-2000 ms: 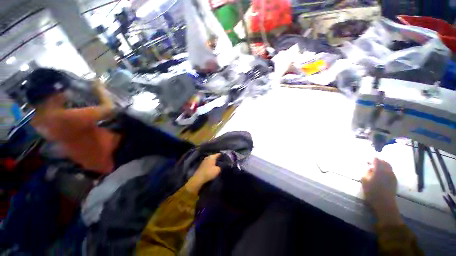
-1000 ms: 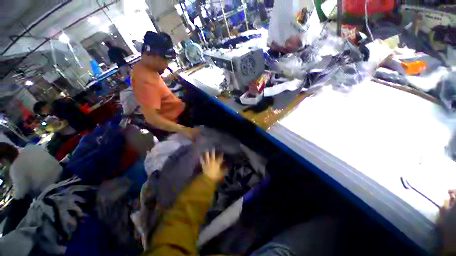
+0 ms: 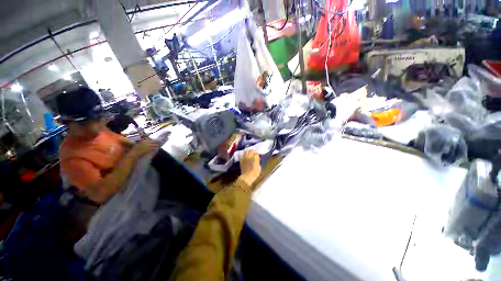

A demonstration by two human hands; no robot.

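Note:
My left hand (image 3: 250,167), in a mustard sleeve, is over the wooden strip beyond the white table's left end. Its fingers are curled; whether they hold anything cannot be told. A small dark thing (image 3: 225,175) lies just left of it. The white sewing machine head (image 3: 471,203) is at the right edge, partly cut off. A thin dark curved line or tool (image 3: 408,244) lies on the white table top (image 3: 340,192). A heap of grey and dark garments (image 3: 137,230) is at lower left. My right hand is not recognisable in the picture.
A person in an orange shirt (image 3: 90,159) stands at left, an arm over the grey cloth. A grey vented motor box (image 3: 217,129), a white tray (image 3: 220,163), plastic bags (image 3: 313,134), an orange packet (image 3: 386,117) and a red bag (image 3: 336,41) are along the back.
My left hand has moved from the garment heap up and right to the table's left end. The view has turned right; the machine head shows again. The other person's arm is raised higher.

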